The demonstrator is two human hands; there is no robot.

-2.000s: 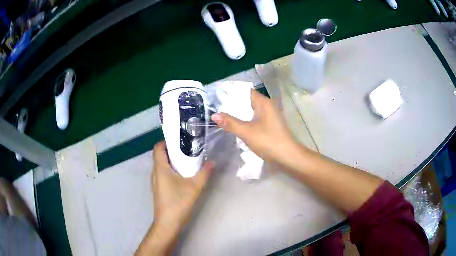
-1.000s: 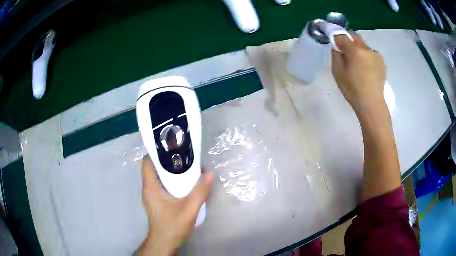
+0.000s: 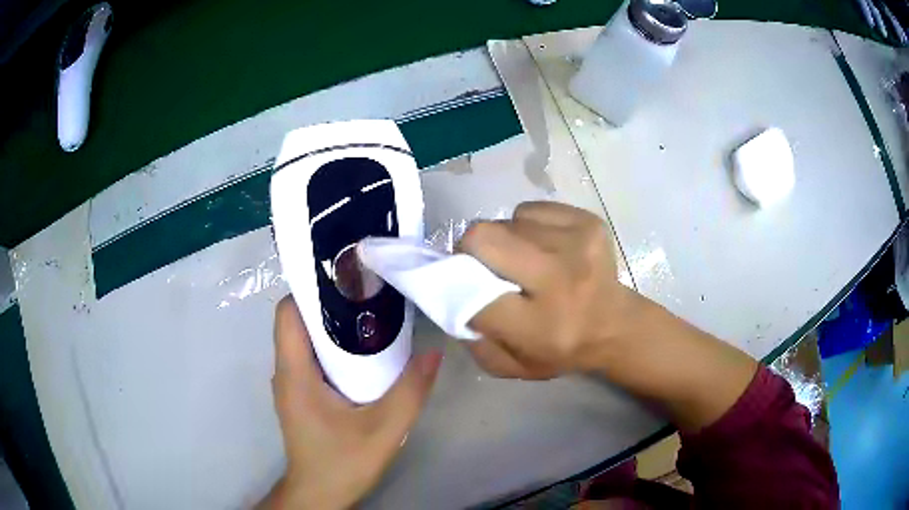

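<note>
A white handset stands out in front of me, its glossy black oval panel towards me, with a round button and a smaller one below. My left hand holds its narrow lower end. My right hand grips a white wiping cloth, and the cloth's tip touches the panel at the round button. The whitish bottle, its metal lid flipped open, stands beyond my right hand at the bench's back edge. Shiny clear film shows beside the handset, partly hidden by it.
A folded white wipe stack lies on the grey-white bench at the right. Another handset lies on the green conveyor at the upper left. Crinkled clear plastic shows below the bench's right edge.
My right hand has moved from the bottle back to the handset with the cloth. A second before that, film was being pulled off the panel. My left hand still holds the handset.
</note>
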